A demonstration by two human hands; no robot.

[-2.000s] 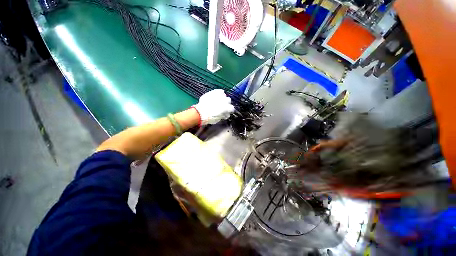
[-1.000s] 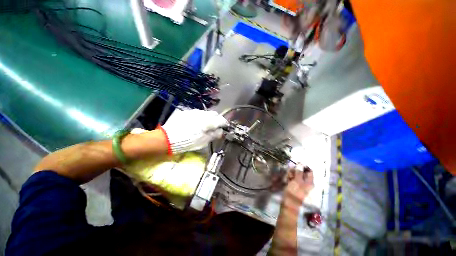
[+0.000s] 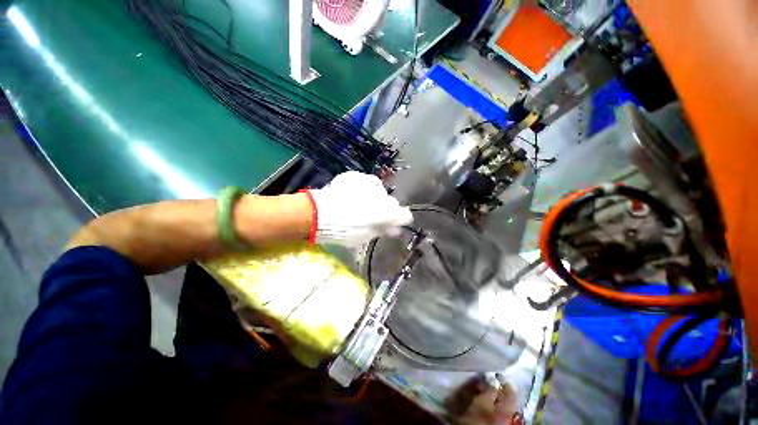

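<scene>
My left hand (image 3: 359, 209), in a white knitted glove with a red cuff, is over the near-left rim of the round rotary table (image 3: 440, 290). Its fingertips are by a small metal fixture; whether they hold anything is too small to tell. The disc is blurred. My right hand (image 3: 484, 402) is bare, blurred and cut off at the bottom edge, near the metal table's front corner; its fingers are unclear. The black cable bundle (image 3: 274, 112) lies on the green bench (image 3: 100, 100), its ends beyond my glove.
A yellow wrapped block (image 3: 299, 300) lies below my left forearm, beside a silvery cylinder (image 3: 359, 353). Orange and black hoses (image 3: 573, 286) and a machine head are at right. A large orange cover (image 3: 690, 100) fills the right edge. A side mechanism (image 3: 490, 166) stands beyond the disc. A fan (image 3: 349, 21) is on the bench.
Since one second ago, my right hand has moved from the disc's right side down to the bottom edge. The disc has become blurred. The view has shifted, bringing the hoses in at right.
</scene>
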